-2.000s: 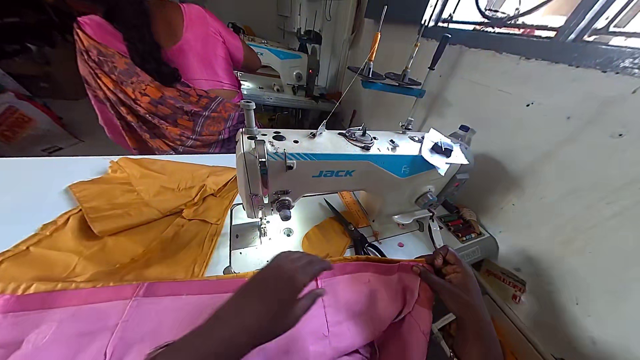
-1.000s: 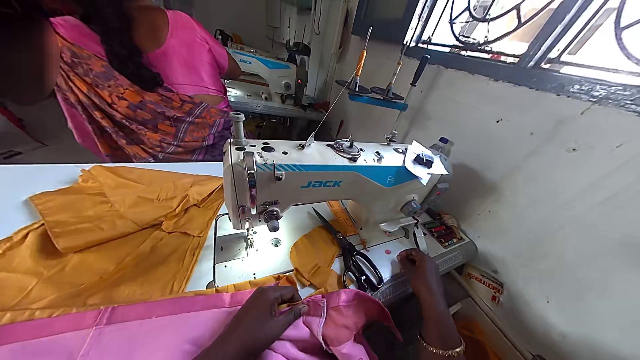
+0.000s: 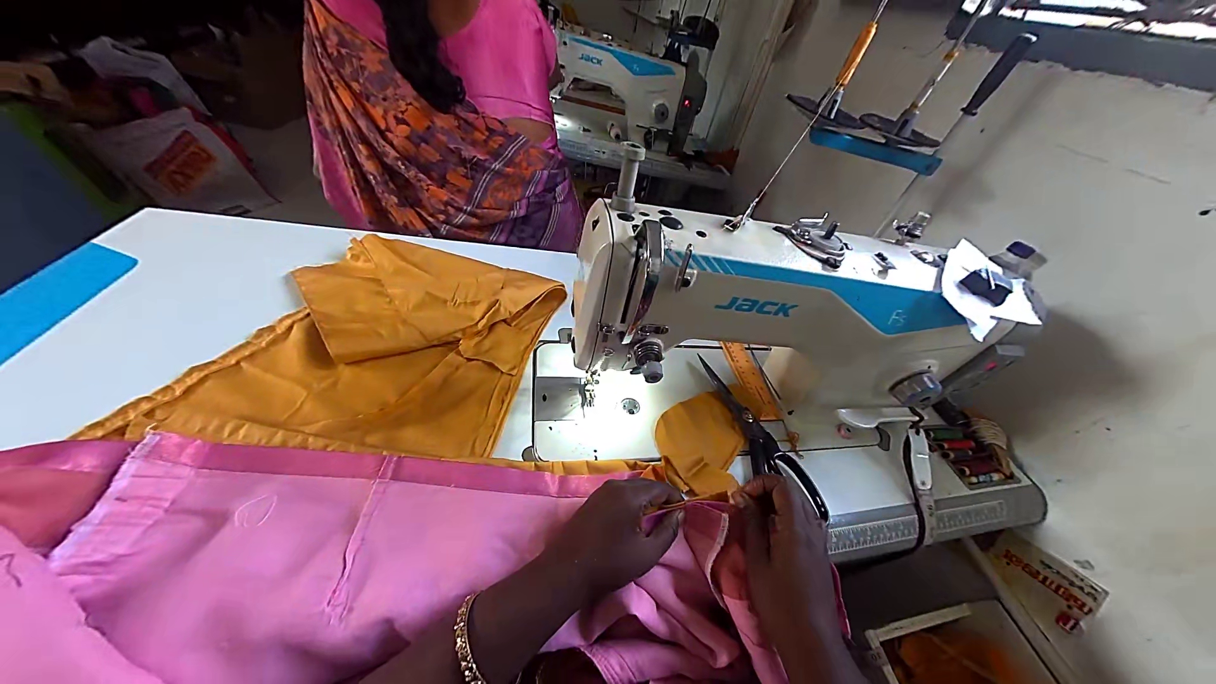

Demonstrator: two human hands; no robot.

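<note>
Pink fabric (image 3: 256, 532) with a darker pink border lies along the front of the table. Mustard fabric (image 3: 408, 380) is spread behind it, left of a Jack sewing machine (image 3: 760, 294). My left hand (image 3: 622, 532) pinches the layered edge where the pink border meets the mustard cloth. Close to its right, my right hand (image 3: 784, 532) grips the same edge, the fingertips of both hands nearly touching. Black-handled scissors (image 3: 755, 427) lie partly open just behind my right hand, over a mustard scrap (image 3: 700, 437). The machine's needle area (image 3: 591, 389) is lit, with no fabric under it.
A wooden ruler (image 3: 750, 380) lies behind the scissors. Thread spools (image 3: 964, 454) and a tape measure (image 3: 920, 475) are at the right end. A person in a pink and orange garment (image 3: 446, 142) is beyond the table, near another sewing machine (image 3: 617, 85). A box (image 3: 1050, 575) stands at lower right.
My right hand, by the tabletop near the scissors a second ago, has come back to the fabric edge beside my left hand and now grips it. The view has shifted to the left.
</note>
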